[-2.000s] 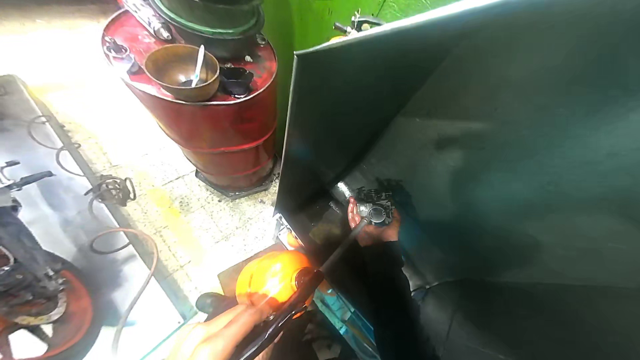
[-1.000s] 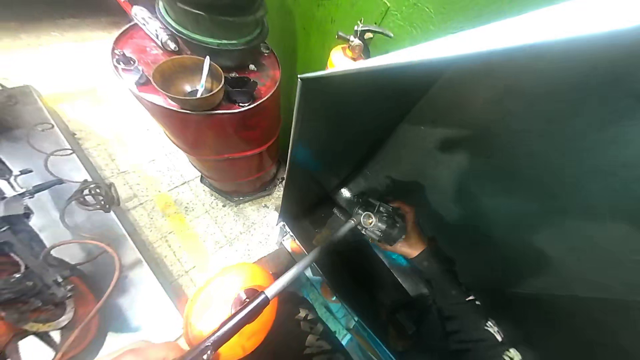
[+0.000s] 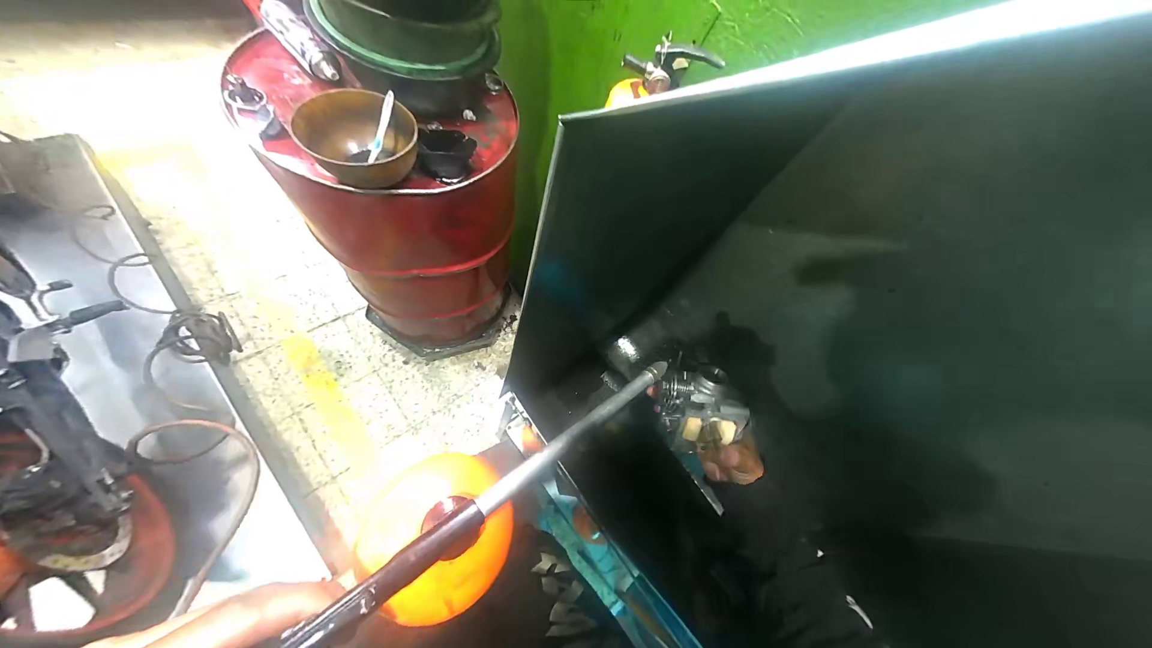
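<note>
At the lower left, my left hand (image 3: 243, 616) is around the dark handle of a spray gun or wand with a long metal tube (image 3: 567, 441) and an orange round container (image 3: 432, 540) beside it. The tube's tip points at a small metal carburetor-like part (image 3: 706, 400). My right hand (image 3: 733, 459) holds that part from below, inside a dark sheet-metal enclosure (image 3: 900, 297); its fingers are mostly hidden behind the part. The tip lies at the part's left edge; whether they touch I cannot tell.
A red drum (image 3: 423, 225) carries a brown bowl (image 3: 355, 135) with a white-handled utensil and a green container (image 3: 405, 36). A motorcycle (image 3: 63, 504) stands on a metal platform (image 3: 225, 504) at the left, with a coiled hose. The enclosure's upright edge (image 3: 540, 243) is near the tube.
The metal part in my right hand has been turned, and now shows two pale pieces on its near side. My left hand has stayed on the wand's handle.
</note>
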